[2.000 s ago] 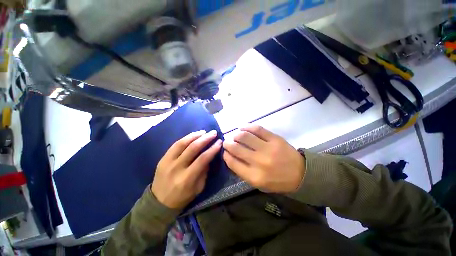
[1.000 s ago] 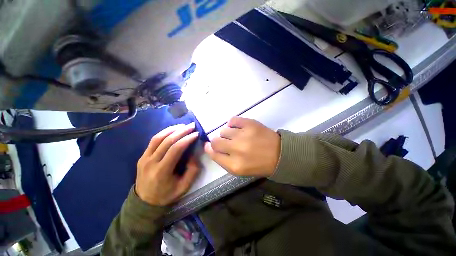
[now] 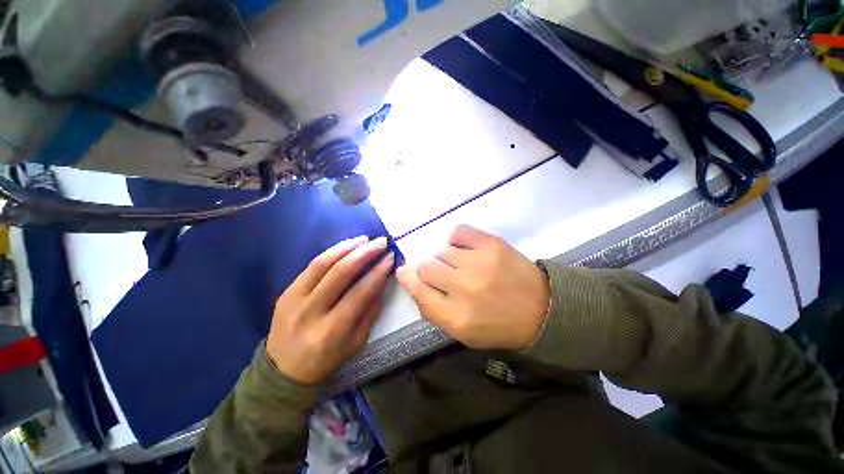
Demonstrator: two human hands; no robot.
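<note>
A large navy garment piece (image 3: 199, 315) lies flat left of the needle area, its right edge under the lit machine head. My left hand (image 3: 328, 310) presses on the cloth near that edge, fingers together. My right hand (image 3: 481, 289) pinches the edge of a narrow navy strip (image 3: 394, 252) at the cloth's right edge, fingertips almost touching my left fingertips. The strip is mostly hidden by my fingers. A small dark grey block (image 3: 352, 191) sits beside the presser foot area, just above the cloth. The needle itself is lost in glare.
The white sewing machine head (image 3: 305, 65) spans the top. Navy cut strips (image 3: 537, 88) lie to its right, beside black-handled shears (image 3: 731, 153). Measuring tape (image 3: 639, 236) runs along the front edge. A navy scrap (image 3: 729, 288) lies lower right, a long navy bundle (image 3: 55, 305) far left.
The view has shifted, first one way and then partly back. Both hands stay at the cloth's right edge with fingertips close together. The large piece's upper left part now lies further under the machine head.
</note>
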